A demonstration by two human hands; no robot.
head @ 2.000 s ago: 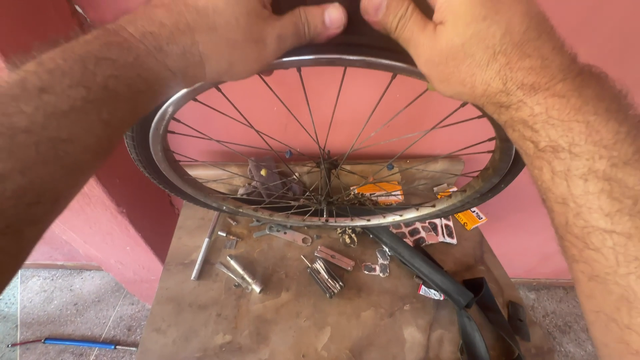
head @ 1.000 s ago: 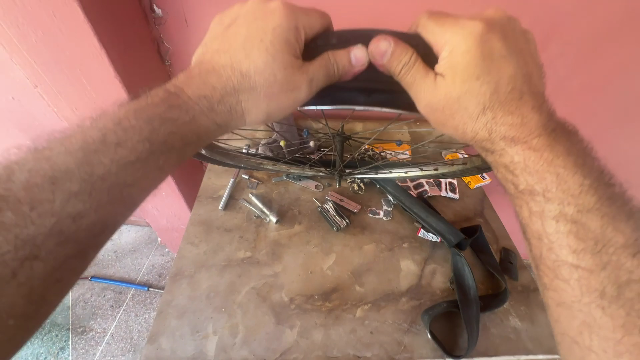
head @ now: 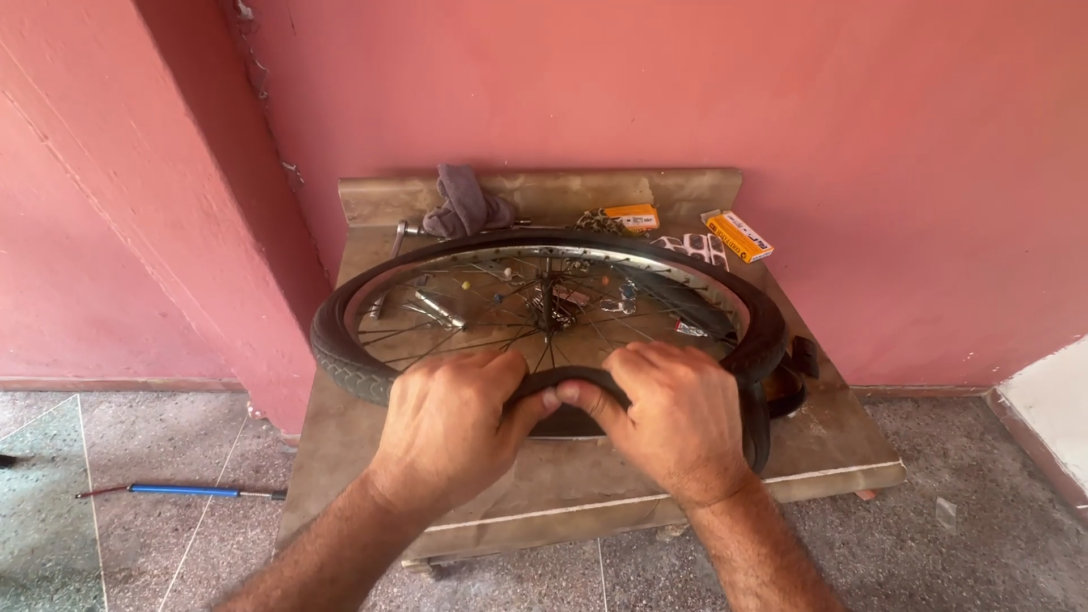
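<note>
A spoked bicycle wheel with a metal rim (head: 544, 252) lies low over the table, nearly flat, with a black rubber tyre (head: 336, 327) around it. My left hand (head: 455, 421) grips the tyre's near edge, fingers over the top and thumb on the near side. Beside it my right hand (head: 676, 416) grips the same stretch of tyre. Both thumb tips meet at the middle, where the tyre bead stands raised and the rim shows beneath. Spokes run to the hub (head: 548, 302). My fingers hide part of the rim.
The stone-topped table (head: 552, 489) holds a grey cloth (head: 463, 204), a socket wrench (head: 399, 238), orange boxes (head: 739, 236), metal tools (head: 440, 310) and a black rubber strip (head: 680, 302) around and under the wheel. A blue hand pump (head: 183, 490) lies on the floor at left. A pink wall stands behind.
The wheel has gone from a raised, tilted pose to nearly flat over the table. Both hands stay on the tyre, now at its near edge. The view has shifted widely.
</note>
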